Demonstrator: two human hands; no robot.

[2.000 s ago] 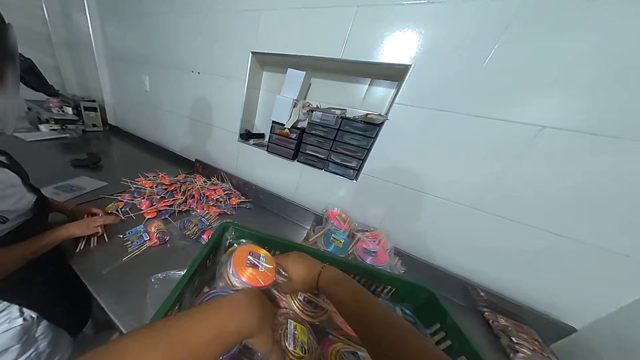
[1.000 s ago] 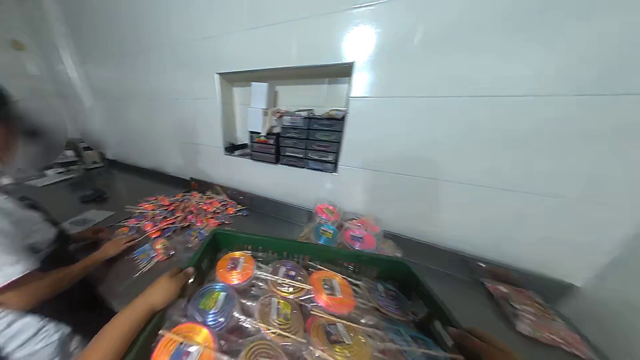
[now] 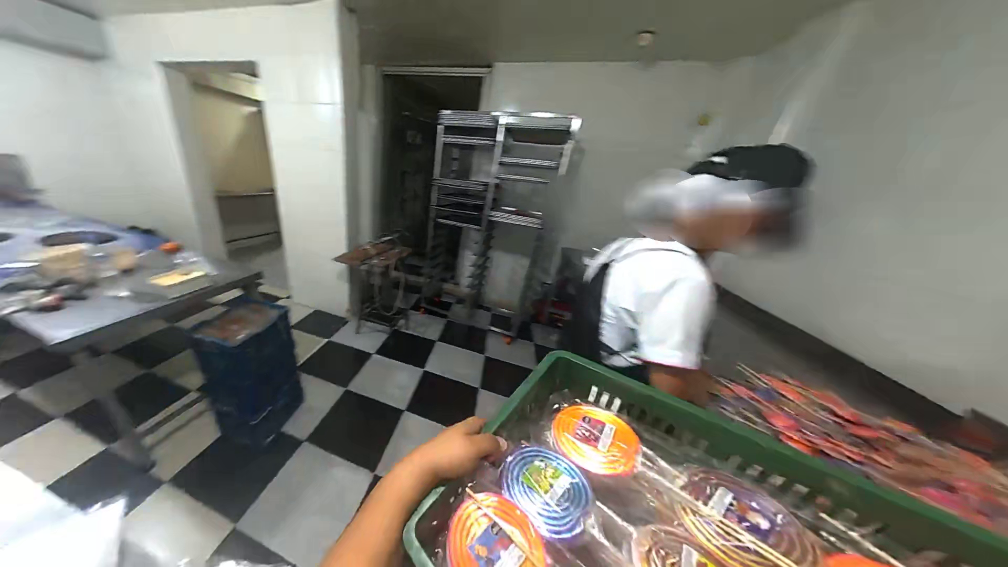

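Note:
My left hand (image 3: 461, 450) is closed over the near-left rim of a green plastic crate (image 3: 677, 409), low at the right. Inside the crate lie several round spiral lollipops in clear wrap with wooden sticks: an orange one (image 3: 579, 427), a blue one (image 3: 529, 504), another orange one (image 3: 466, 543) and a purple-brown one (image 3: 776, 504). Only a blurred bit of my right hand (image 3: 929, 557) shows at the bottom right edge, by the crate; its grip cannot be made out. Beyond the crate, a pile of colourful lollipops (image 3: 850, 425) lies on the counter.
A co-worker (image 3: 650, 299) in a white shirt stands just past the crate at the counter. A metal rack (image 3: 496, 181) and a small table (image 3: 374, 256) stand at the back. A cluttered worktable (image 3: 102, 307) and stacked blue crates (image 3: 248, 378) are at the left, on a checkered floor.
The view has swung far left, from the wall to the room. My hands have gone from among the lollipops to the crate's sides, and the crate has moved off its place before the wall.

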